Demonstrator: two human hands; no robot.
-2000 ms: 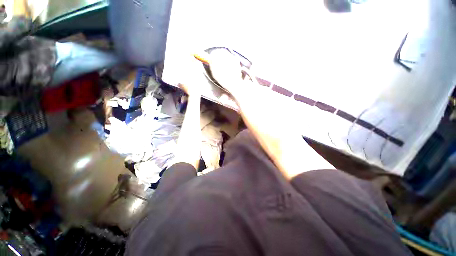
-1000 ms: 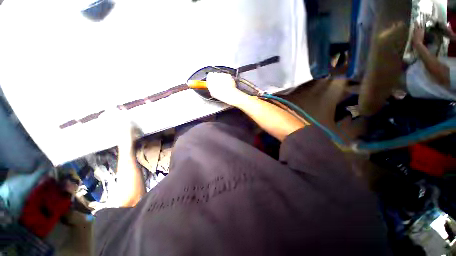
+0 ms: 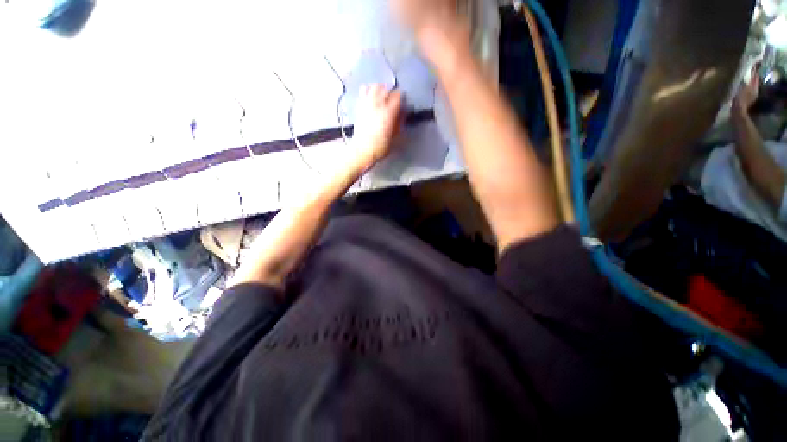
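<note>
Pale garment pieces (image 3: 321, 104) with curved edges lie overlapping in a row along the near part of the white table (image 3: 173, 52). A dark strip (image 3: 207, 161) runs across them in a broken line. My left hand (image 3: 378, 119) rests on the pieces near the right end of the row; its fingers are bent, and whether it grips fabric is unclear. My right hand (image 3: 431, 19) is blurred at the top edge, partly cut off, beyond the row. No iron shows in it; what it holds cannot be seen.
A blue hose (image 3: 571, 112) and an orange cable (image 3: 552, 104) run down the right side. A dark object (image 3: 69, 15) sits at the table's far left. Pale cloth (image 3: 173, 276) is heaped below the near edge, beside a red crate (image 3: 56, 309). Another person's arm (image 3: 755, 142) is at right.
My right hand has moved from the iron's place on the strip up to the top edge; the iron no longer shows. My left hand has moved right onto the pieces. The hose now runs upward.
</note>
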